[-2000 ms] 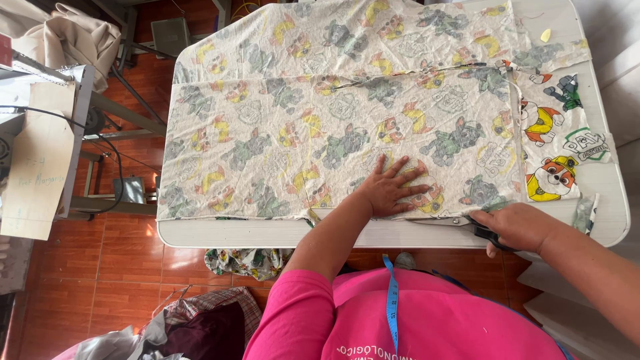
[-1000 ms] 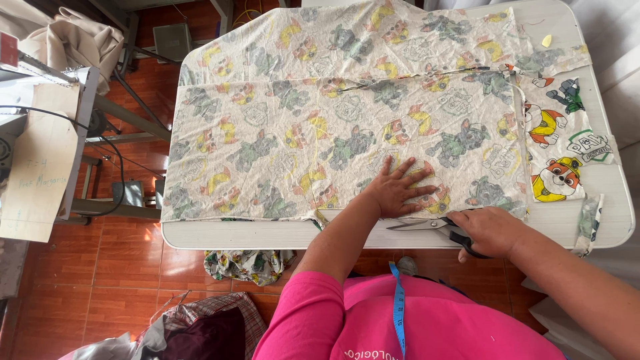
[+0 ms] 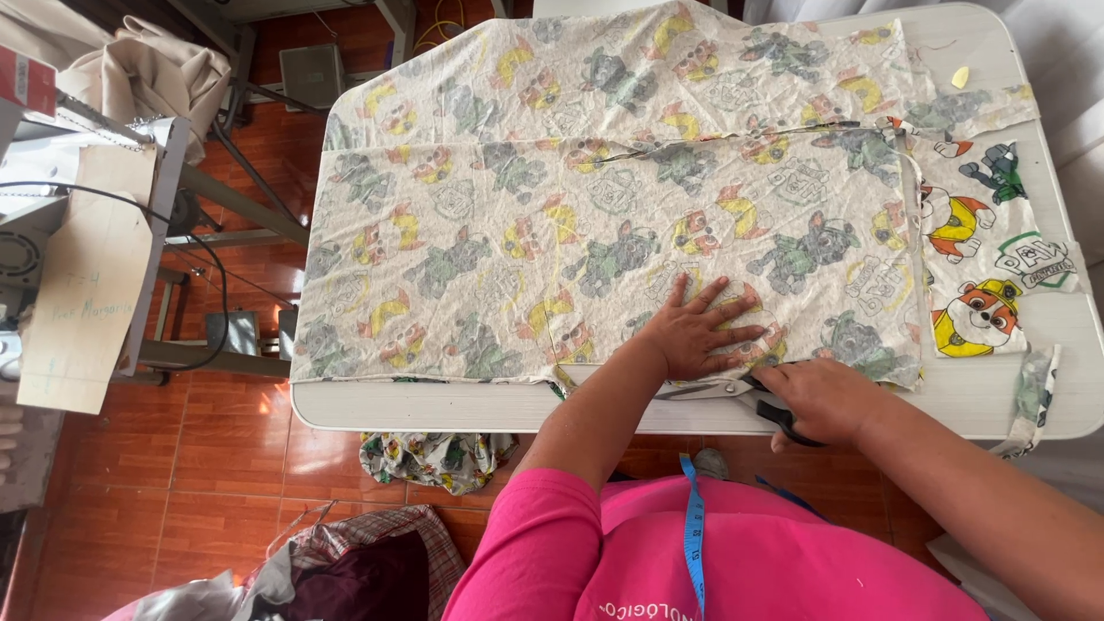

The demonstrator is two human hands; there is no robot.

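Printed cartoon-dog fabric (image 3: 483, 259), pale side up, covers most of the white table (image 3: 414, 410). My left hand (image 3: 703, 332) presses on it with spread fingers, near its front edge. My right hand (image 3: 815, 401) grips the black handles of metal fabric scissors (image 3: 707, 390), whose blades point left along that edge. Whether fabric lies between the blades is hard to tell. Right of the large piece lies a brighter fabric piece (image 3: 975, 319), and a narrow fabric strip (image 3: 1031, 401) hangs over the table's front edge. A blue tape measure (image 3: 693, 535) hangs over my pink shirt.
At the left stands a machine table with a paper pattern piece (image 3: 86, 285) and a black cable. Printed fabric (image 3: 435, 457) lies low under the table's front edge. A pile of dark and plaid cloth (image 3: 371, 561) sits at the lower left. White curtain hangs at the right.
The scissors and my right hand have shifted slightly left along the fabric's front edge. My left hand stays flat on the fabric.
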